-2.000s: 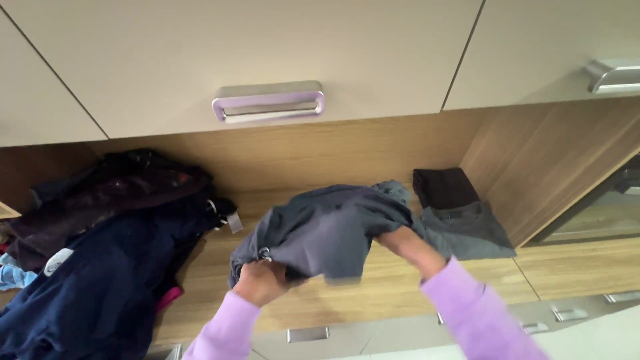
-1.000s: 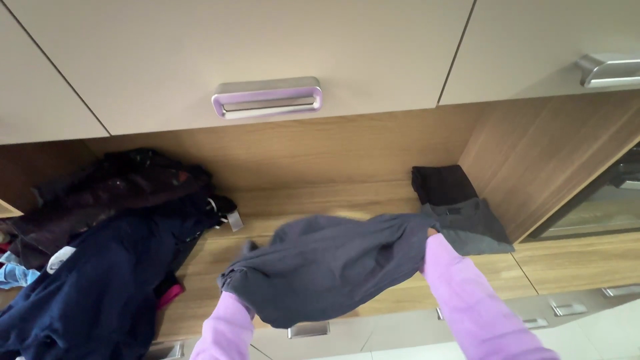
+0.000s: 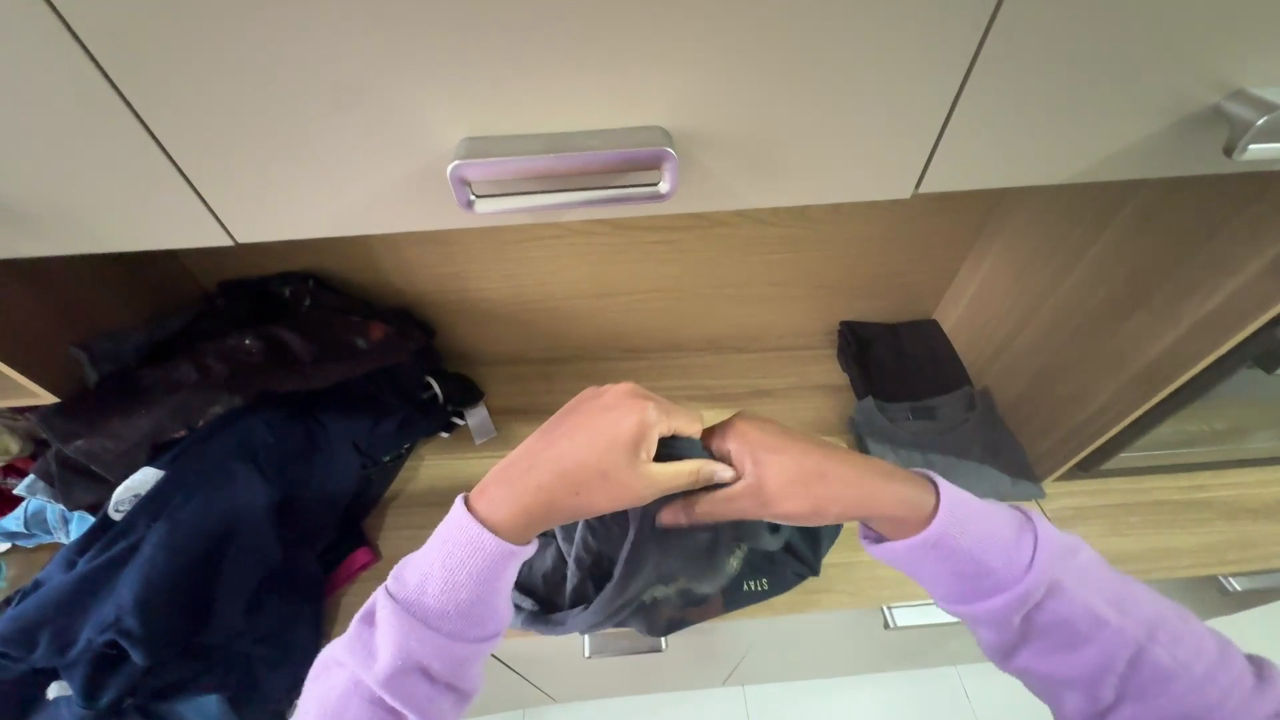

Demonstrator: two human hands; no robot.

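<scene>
A dark grey garment with small printed letters (image 3: pixel 690 575) hangs bunched beneath my two hands, over the front edge of the wooden shelf. My left hand (image 3: pixel 610 460) pinches its upper part between thumb and fingers. Close against it, my right hand (image 3: pixel 770 470) grips the same cloth, and the fingertips of both hands meet or nearly meet. To the right on the shelf lie a folded black garment (image 3: pixel 900 360) and, in front of it, a folded grey garment (image 3: pixel 940 440).
A heap of dark clothes, with a navy garment (image 3: pixel 220 540) in front, covers the left of the wooden shelf (image 3: pixel 800 385). Cabinet doors with a metal handle (image 3: pixel 563 170) overhang the shelf. Drawers with handles (image 3: pixel 625 645) sit below its front edge.
My hands, apart on the spread garment before, have come together at its top. The cloth now hangs gathered below them, and its printed letters show.
</scene>
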